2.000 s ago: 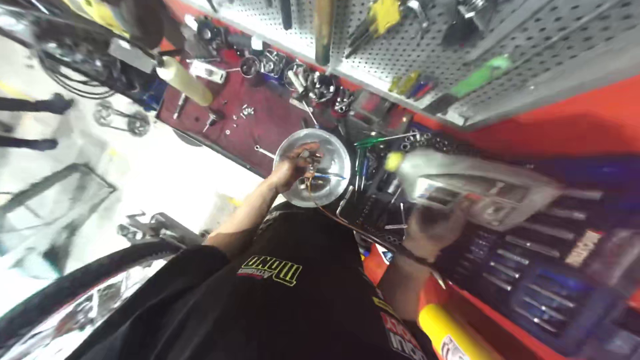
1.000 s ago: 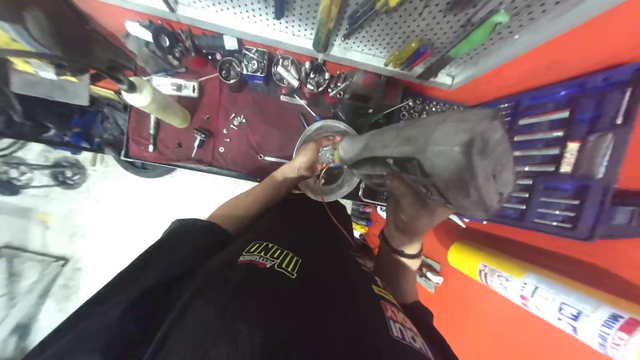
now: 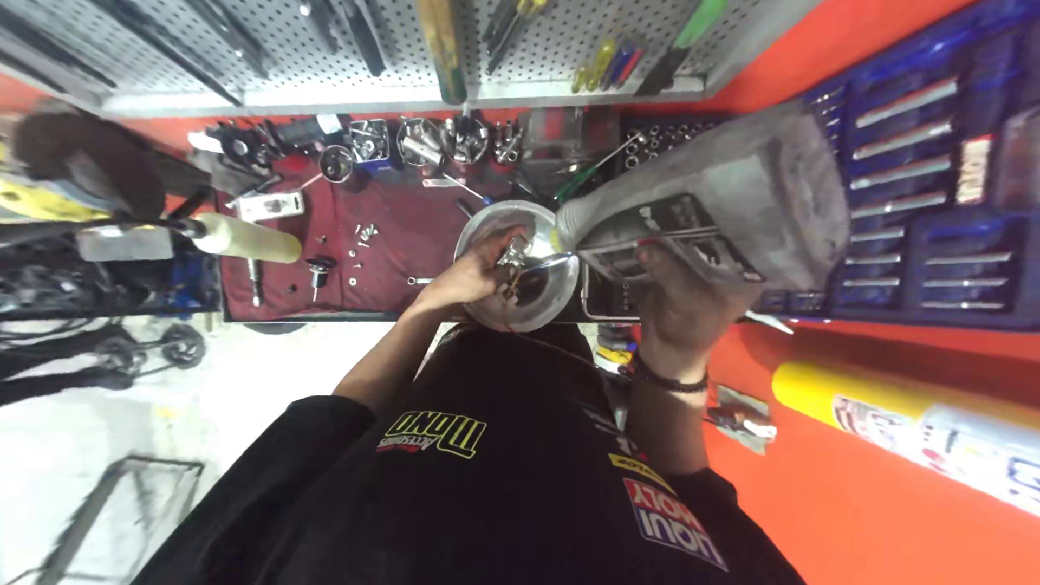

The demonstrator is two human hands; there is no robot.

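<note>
My left hand [image 3: 479, 272] grips a small metal part [image 3: 515, 252] with a thin orange wire, over a round translucent bowl [image 3: 520, 318] at the bench's front edge. A grey plastic bottle [image 3: 731, 191] lies tilted in my right hand [image 3: 691, 305], which holds it from below and the side. Its yellowish mouth points left at the metal part. A thin clear streak runs near the mouth above the bowl; whether it is liquid is hard to tell. Some dark matter shows in the bowl's bottom.
Small screws [image 3: 366, 236], a combination wrench [image 3: 420, 281] and a cream bottle [image 3: 248, 238] lie on the red mat [image 3: 390, 203]. Cups of sockets line the back under a pegboard [image 3: 561, 49]. A blue socket-set case [image 3: 902, 313] is at right, above a yellow spray can [image 3: 853, 390].
The grey bottle, upright or less tipped over the socket case two seconds ago, has moved left in my right hand, its mouth now at the bowl. My left hand stays at the bowl.
</note>
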